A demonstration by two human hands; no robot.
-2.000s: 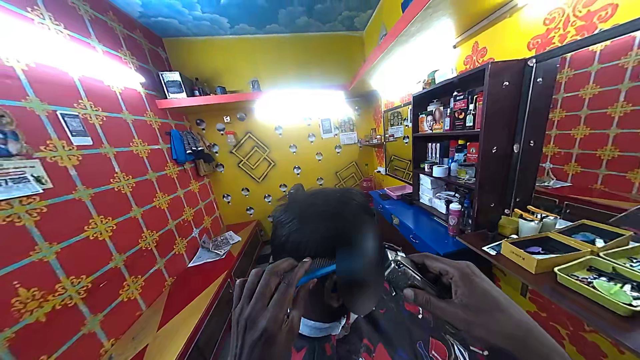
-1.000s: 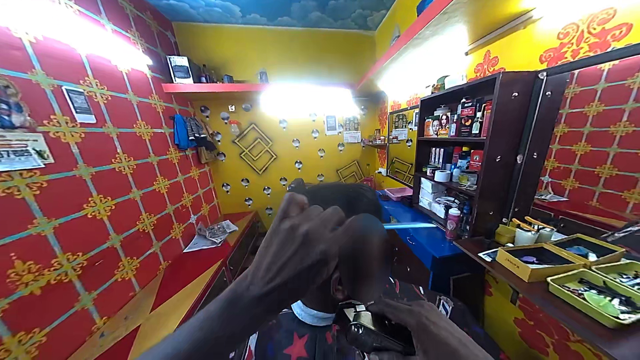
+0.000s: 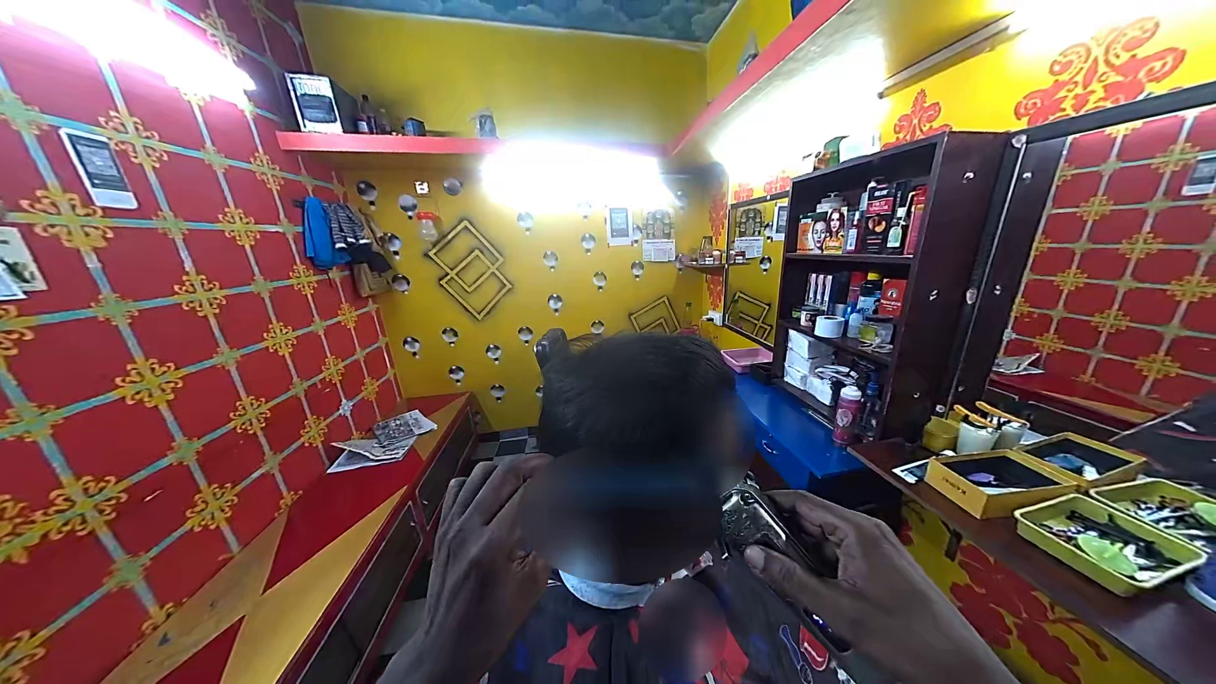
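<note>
A seated person's dark-haired head fills the centre of the head view, with a white neck strip above a dark cape printed with stars. My left hand is at the left side of the head, fingers curled inward. From it a faint blue streak, the comb, crosses the blurred area behind the head; its ends are hidden. My right hand holds a metal hair clipper at the head's right side. Blur hides whether the clipper touches the hair.
To the right, a dark counter bears yellow trays of small tools. Behind it stand a shelf unit of bottles and boxes and a blue cabinet. A red-and-yellow bench with newspapers runs along the left.
My left hand, earlier raised over the back of the head with the comb, is now lower at its left side. The clipper has come up from below to the head's right side.
</note>
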